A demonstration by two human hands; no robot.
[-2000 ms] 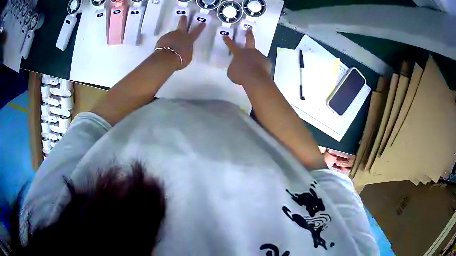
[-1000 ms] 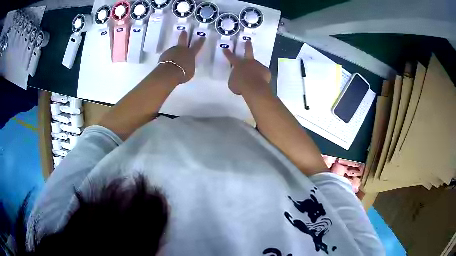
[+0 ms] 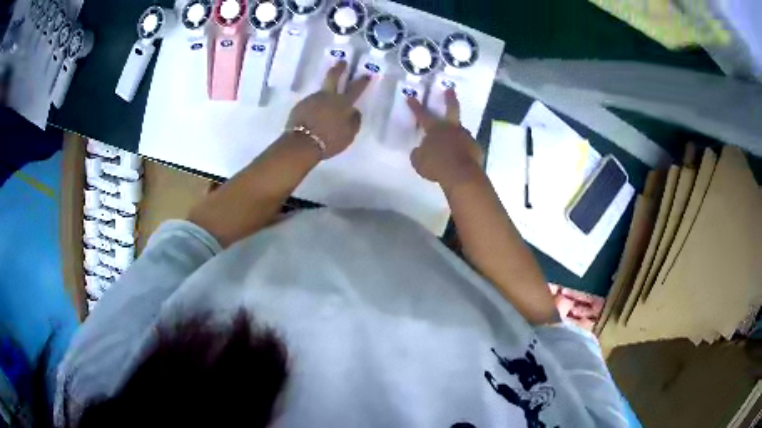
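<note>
Several white handheld fans (image 3: 256, 71) and one pink fan (image 3: 226, 63) lie in a row on a white work sheet (image 3: 200, 134), heads away from me. My left hand (image 3: 327, 119), with a thin bracelet at the wrist, has two spread fingertips at the dark ovals of two white fans (image 3: 339, 53). My right hand (image 3: 447, 150) has two spread fingertips at the ovals of the two rightmost white fans (image 3: 449, 84). Neither hand grips anything; the other fingers look curled. Whether the fingertips press down cannot be told.
One white fan (image 3: 136, 67) lies left of the sheet on the dark green bench. Papers (image 3: 510, 159), a pen (image 3: 528, 167) and a smartphone (image 3: 597, 194) lie right. Cardboard dividers (image 3: 693, 242) stand far right. A carton of white fans (image 3: 110, 221) is at left; pink units (image 3: 576, 305) are at right.
The camera view has shifted, so the fans, hands and papers appear farther right, and more of the fan heads shows than at first. Both hands keep two fingers at the same fans.
</note>
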